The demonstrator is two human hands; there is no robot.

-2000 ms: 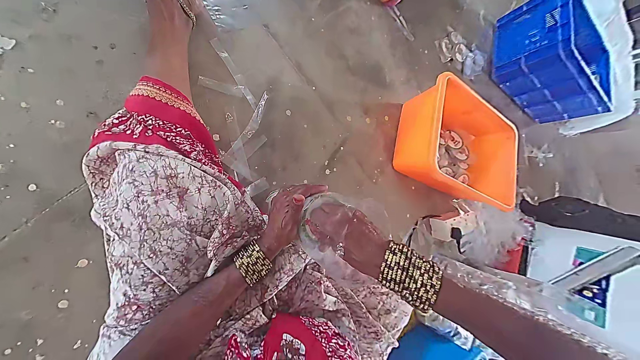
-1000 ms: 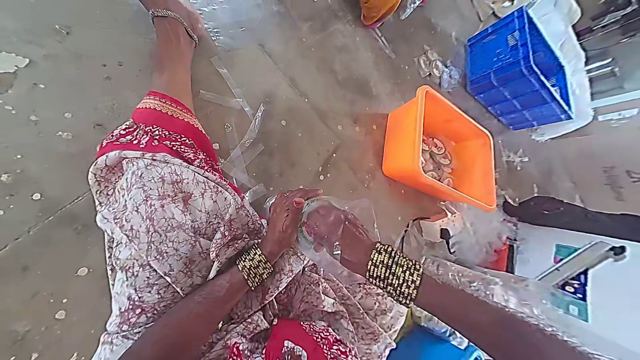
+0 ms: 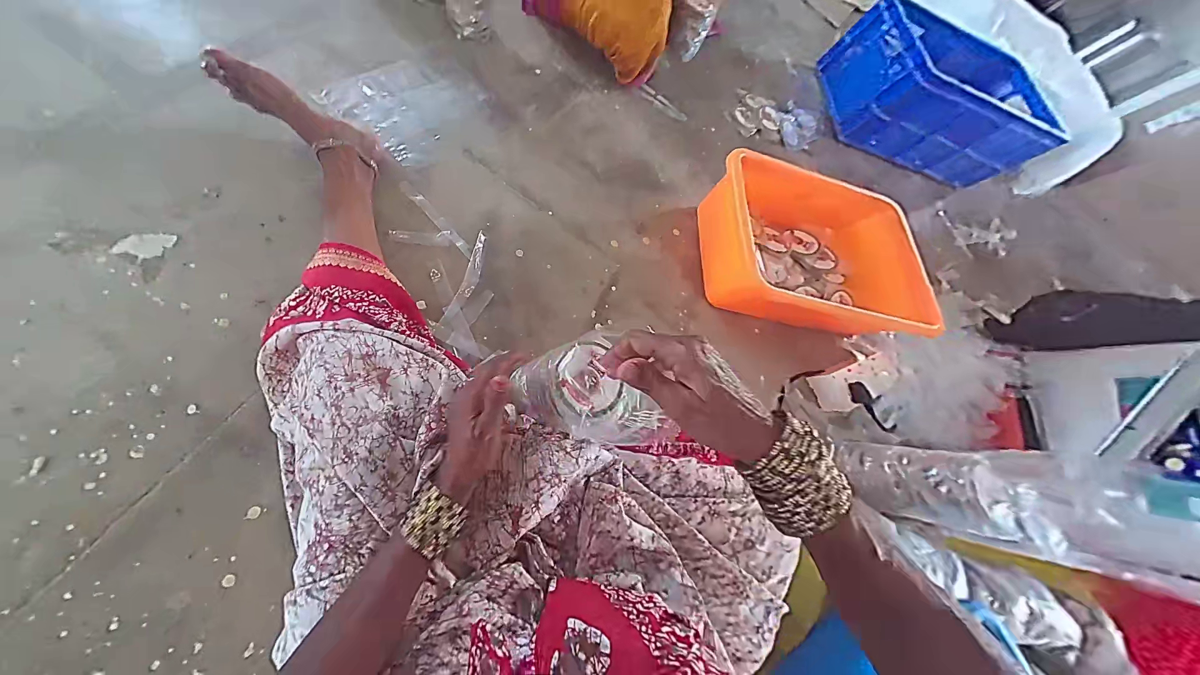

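A round, clear glass or plastic item (image 3: 586,380), partly wrapped in clear plastic film, lies over my lap between my hands. My left hand (image 3: 478,427) rests against its left side; whether its fingers grip it is unclear. My right hand (image 3: 689,389) pinches at the film on the upper right of the item, with thumb and fingertips together. Below both hands spreads the patterned cloth of my garment (image 3: 347,403). To the right of my right hand stands an orange plastic tub (image 3: 806,305) holding several small round discs (image 3: 802,262).
Clear plastic strips (image 3: 464,291) and a plastic sheet (image 3: 394,103) lie on the concrete floor beside my leg. A blue crate (image 3: 919,103) stands at the upper right. Clear plastic packaging (image 3: 975,492) lies at the right. Orange cloth (image 3: 619,33) shows at the top.
My right hand has shifted from lying over the round item to pinching at its upper right. My left hand remains at the item's left side. The view has shifted.
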